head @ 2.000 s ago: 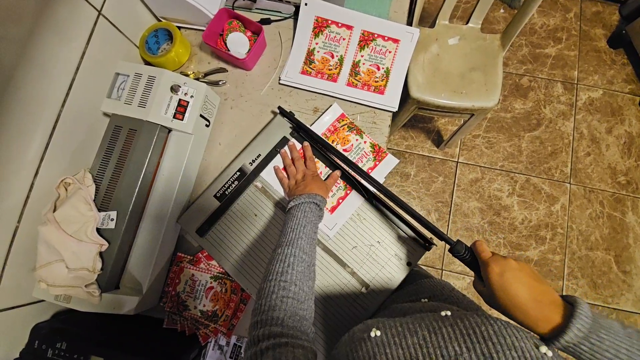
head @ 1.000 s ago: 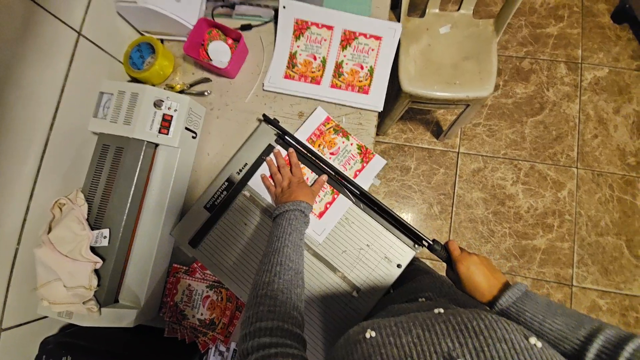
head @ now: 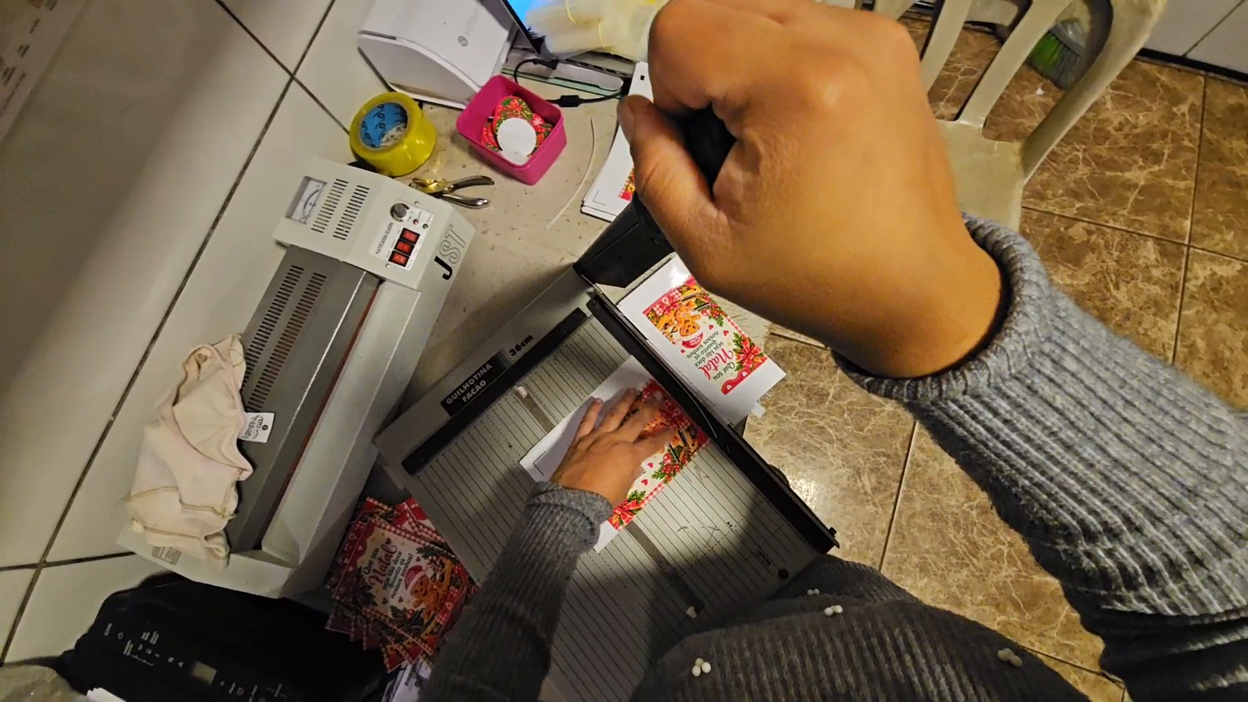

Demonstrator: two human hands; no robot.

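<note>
My right hand is raised close to the camera, closed around the black handle of the guillotine paper cutter's arm, which stands lifted. On the cutter's ruled bed my left hand lies flat, fingers spread, on a sheet printed with a red Christmas design. A second printed piece lies just beyond the black cutting edge, at its upper right. Part of the cutter arm is hidden behind my right hand.
Left of the cutter stands a laminator with a beige cloth on it. Printed cards are piled below. Yellow tape, a hole punch and a pink container stand behind. A plastic chair is at upper right.
My right hand has swung the cutter arm up from its lowered position, toward the camera. The printed paper now lies as separate pieces on either side of the cutting edge.
</note>
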